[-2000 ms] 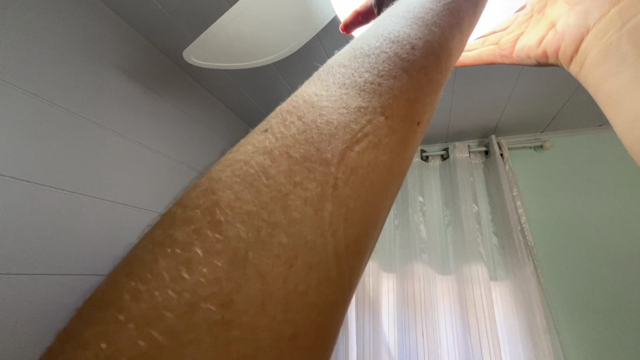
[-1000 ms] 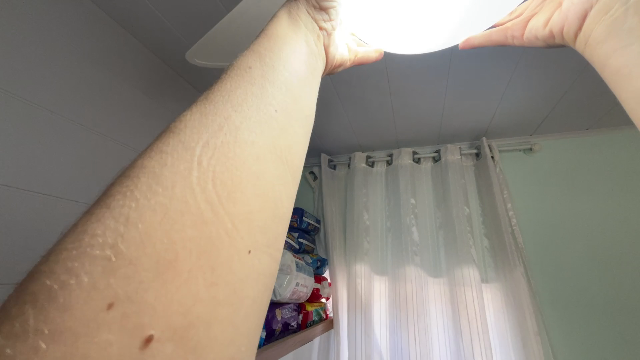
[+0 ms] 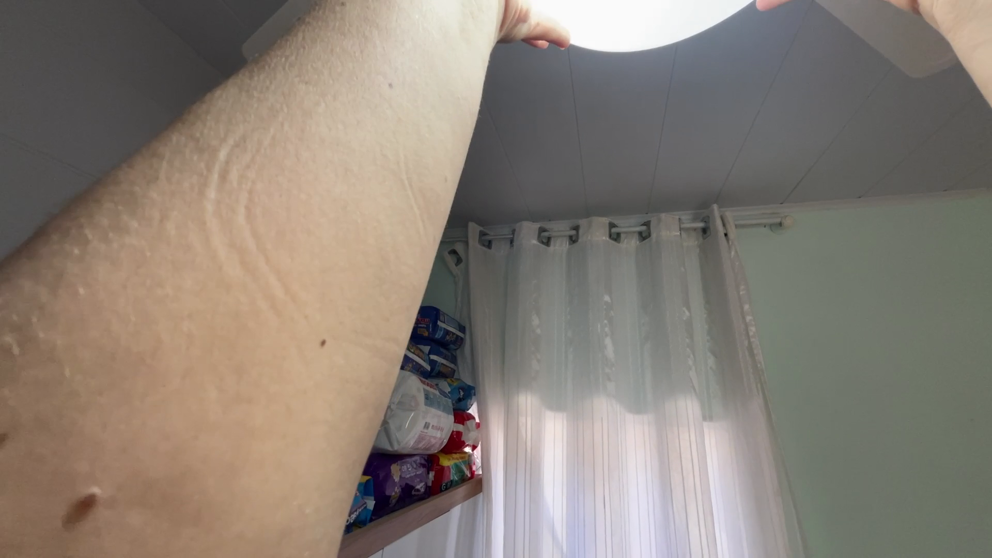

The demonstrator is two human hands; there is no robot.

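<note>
Overhead, at the top edge of the head view, a bright round white lamp shade (image 3: pixel 632 22) glows and is cut off by the frame. My left hand (image 3: pixel 535 25) is at its left rim, with the thumb and a fingertip in sight and the rest out of frame. My raised left forearm fills the left of the view. At the right rim is my right hand (image 3: pixel 926 12), mostly cut off, with one fingertip close to the shade. Whether either hand grips the shade or only touches it cannot be told. White ceiling fan blades (image 3: pixel 891 39) show behind.
A sheer white curtain (image 3: pixel 612 349) hangs by grommets from a rod (image 3: pixel 756 222) below the panelled ceiling (image 3: pixel 620 132). To its left, a wooden shelf (image 3: pixel 422 515) holds several stacked plastic packages (image 3: pixel 418 415), partly behind my forearm. A pale green wall (image 3: pixel 883 356) stands at the right.
Two seconds ago my left forearm crossed in front of the curtain; it has since moved left, bringing the shelf packages into view. Both hands stay up by the lamp shade. The view has shifted somewhat.
</note>
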